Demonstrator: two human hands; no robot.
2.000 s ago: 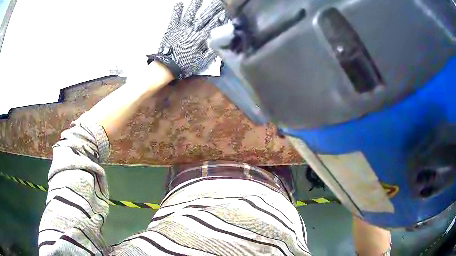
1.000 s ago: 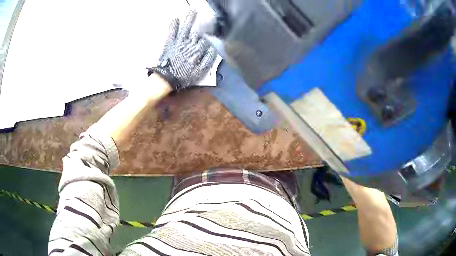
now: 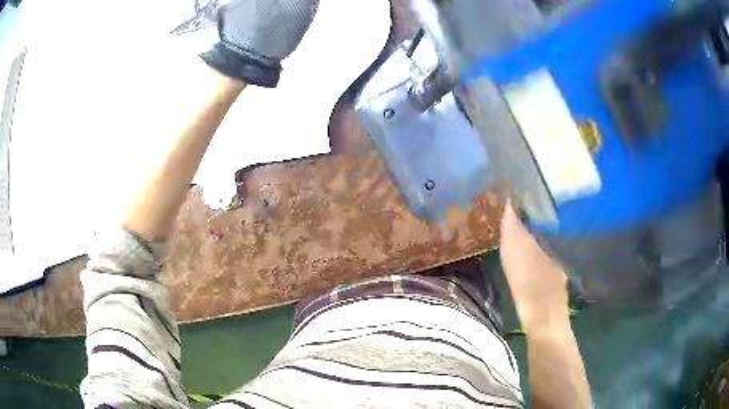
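The blue and grey cutting machine (image 3: 639, 120) fills the upper right, blurred. Its silvery base plate (image 3: 436, 156) lies on the reddish-brown table, apart from the dark curved edge of the white-topped lay (image 3: 288, 120). My left hand (image 3: 268, 32), in a grey mesh glove with a dark strap, is over the white paper at the top, its fingers partly cut off by the frame. A silver clamp (image 3: 196, 22) shows beside it; whether the fingers hold it is unclear. My right forearm reaches up to the machine; the hand is hidden behind the motor body.
The mottled table (image 3: 320, 232) has its front edge close to my waist. A ragged white-topped bit (image 3: 224, 196) juts from the lay's near edge. The green floor (image 3: 240, 343) with yellow-black tape is below.
My left hand has moved up and left, off the lay's near corner. The machine has come away from the lay, showing more of the base plate. A curved lay edge and the clamp now show.
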